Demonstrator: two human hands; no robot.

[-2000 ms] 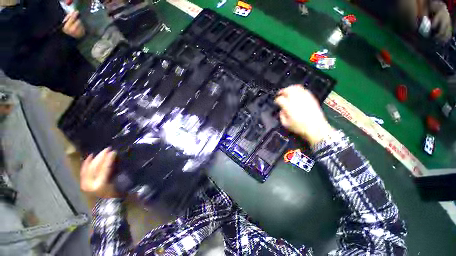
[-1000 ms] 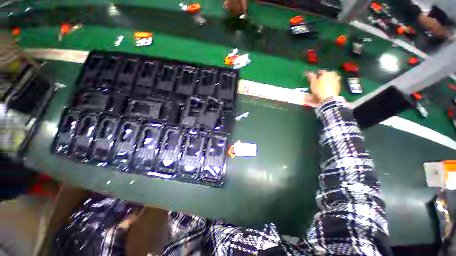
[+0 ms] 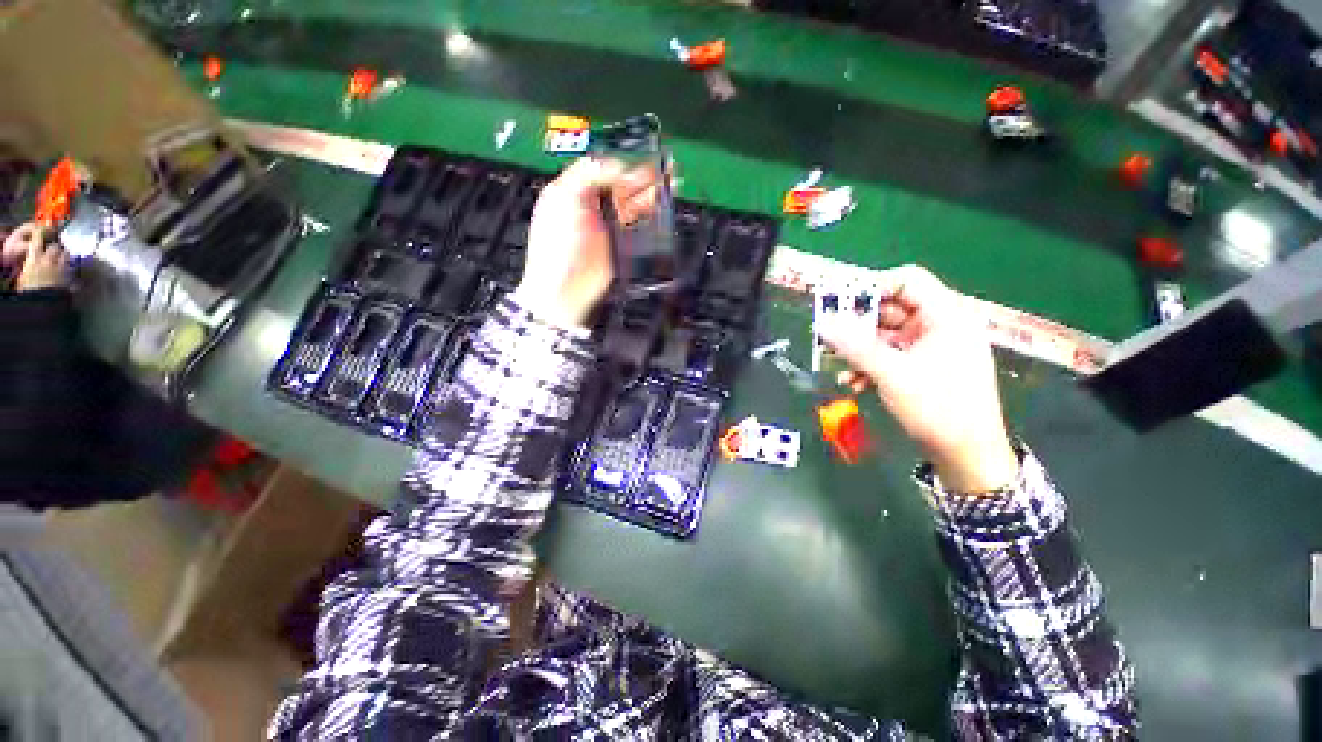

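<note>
My left hand (image 3: 577,239) holds a black rectangular housing (image 3: 642,218) upright above the black blister tray (image 3: 392,276). The tray lies on the dark green bench with dark pieces in its pockets, partly hidden by my left forearm. My right hand (image 3: 921,355) holds a small white insert plate (image 3: 845,307) with dark squares in its fingertips, right of the tray. A second white plate (image 3: 771,444) with an orange end lies by the tray's right edge. An orange part (image 3: 841,429) lies below my right hand.
Orange and pale parts (image 3: 821,200) lie scattered on the green belt (image 3: 928,218) beyond a pale strip. A black rectangular piece (image 3: 1186,357) and grey post stand at right. At left, another person's hand (image 3: 32,258) is near an orange part, beside stacked trays (image 3: 218,232).
My left hand has come up over the tray with the housing. My right hand has come back from the belt with the white plate. An orange part now lies on the bench.
</note>
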